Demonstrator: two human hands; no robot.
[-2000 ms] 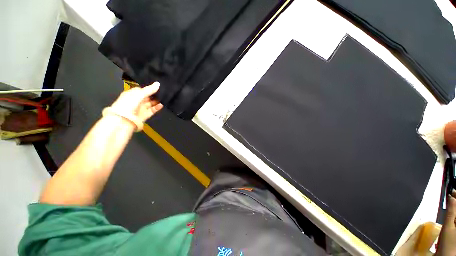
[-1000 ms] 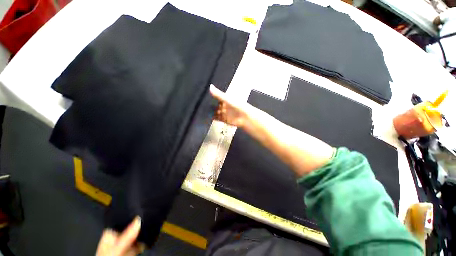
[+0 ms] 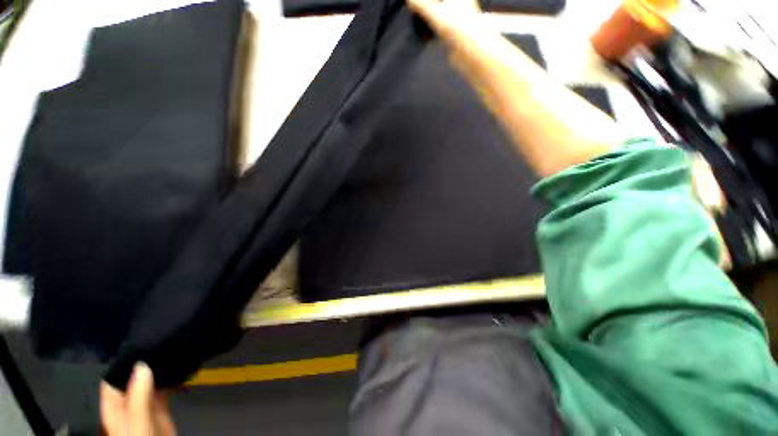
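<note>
A limp black panel [image 3: 294, 170] is stretched diagonally between my hands, folded and creased, above the gap between the left stack and the flat panel. My left hand [image 3: 136, 404] pinches its lower end at the bottom left, partly cut off by the picture's edge. My right hand [image 3: 444, 13] holds its upper end at the top edge, partly out of the picture. The left stack of black panels [image 3: 162, 111] lies under and left of it. A matte black cut panel [image 3: 452, 187] lies flat on the table, partly covered by the held panel and my right arm.
The white table [image 3: 281, 60] has a yellowed front edge [image 3: 409, 300]. An orange-red glue pot [image 3: 629, 32] stands at the upper right beside tangled black strips [image 3: 695, 128]. The edge of the far stack [image 3: 520, 4] shows at the top. My apron [image 3: 452, 375] is below the table edge.
The panel has been lifted off the left stack and drawn right, over the flat panel's left part. My right hand has moved up and right. The view has shifted and turned.
</note>
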